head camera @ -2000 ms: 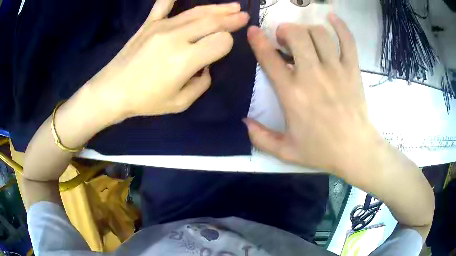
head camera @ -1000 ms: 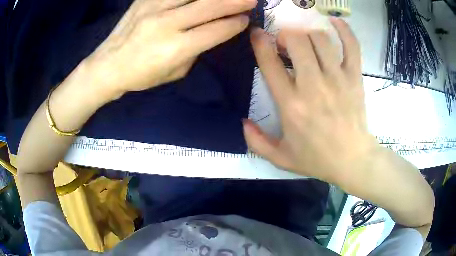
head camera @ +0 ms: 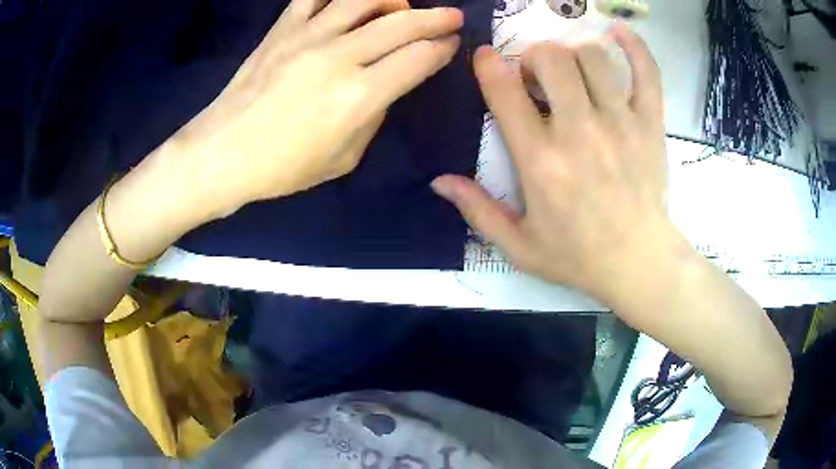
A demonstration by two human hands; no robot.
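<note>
A dark navy cloth lies over the left of the white table. My left hand lies flat on it, fingers pointing to the cloth's right edge near the top. My right hand is at that edge, its thumb tip on the cloth and its other fingers bent over the table to the right. Part of a cream block shows above my right fingertips. Two face-like round stickers show at the top. The needle area is not visible.
A hank of black threads hangs at the upper right. Ruler marks run along the table's front edge. Black-handled scissors and a yellow-green packet lie on the lower right shelf. Yellow cloth hangs at the lower left.
Since the last earlier frame, my left hand has moved down slightly. My right thumb has moved up onto the cloth, and the cloth's edge sits slightly further right. Ruler marks left of that edge no longer show clearly.
</note>
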